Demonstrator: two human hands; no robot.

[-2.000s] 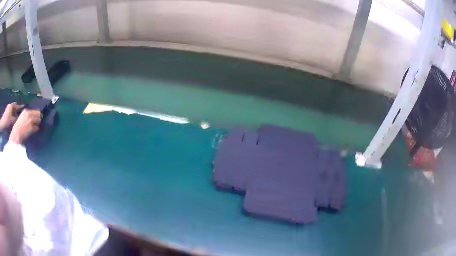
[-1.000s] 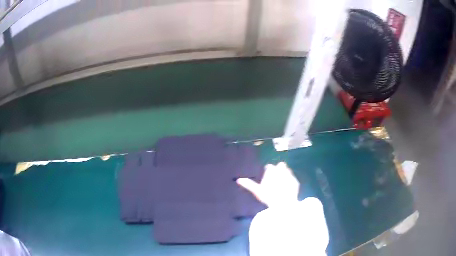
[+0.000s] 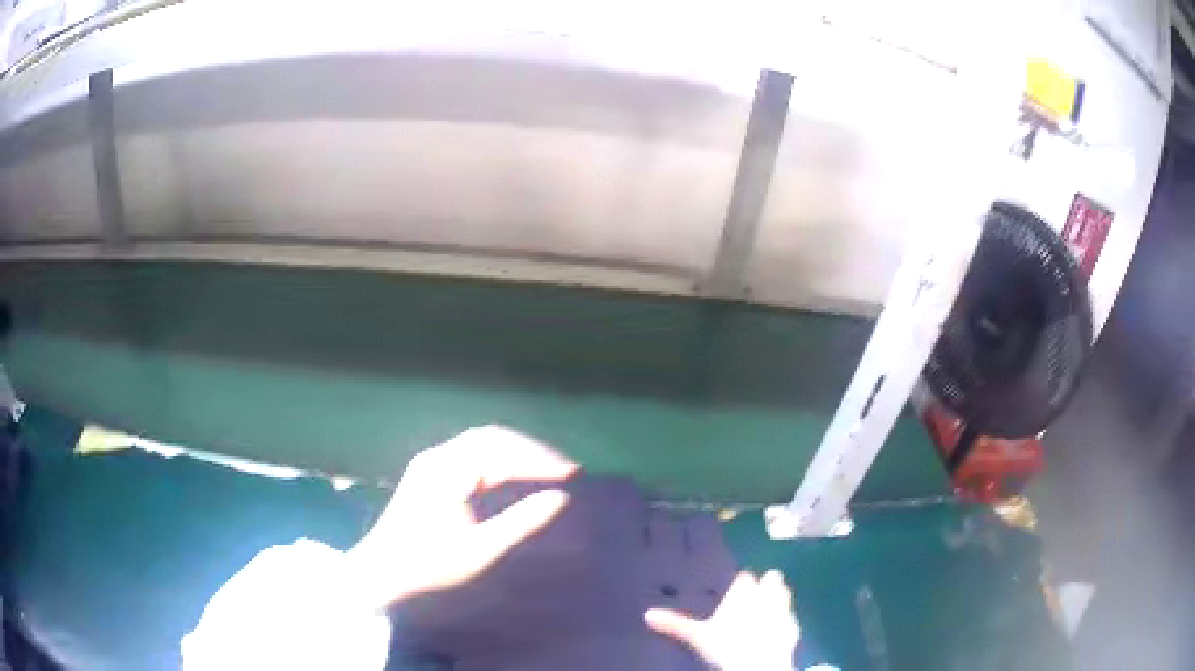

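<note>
A flat, dark purple-black box blank [image 3: 577, 587] lies on the green bench, cut off by the bottom edge. Small slots show in its right flap. My left hand [image 3: 452, 518] is over its far left part, thumb and forefinger apart with dark board between them. Whether it grips the board is unclear. My right hand [image 3: 737, 627] is at the right flap, thumb over the board and fingers spread beyond its edge, partly cut off below. Both hands are overexposed.
A white metal post [image 3: 872, 406] stands behind the blank to the right. Beyond it are a black fan [image 3: 1009, 321] and a red stool [image 3: 999, 468]. A torn seam runs along the green bench [image 3: 157, 524]. A pale panel [image 3: 433, 190] rises behind.
The view has swung right since the first frame, then tilted up and slightly back left. My left hand has come onto the blank. My right hand remains at the right flap since the second frame.
</note>
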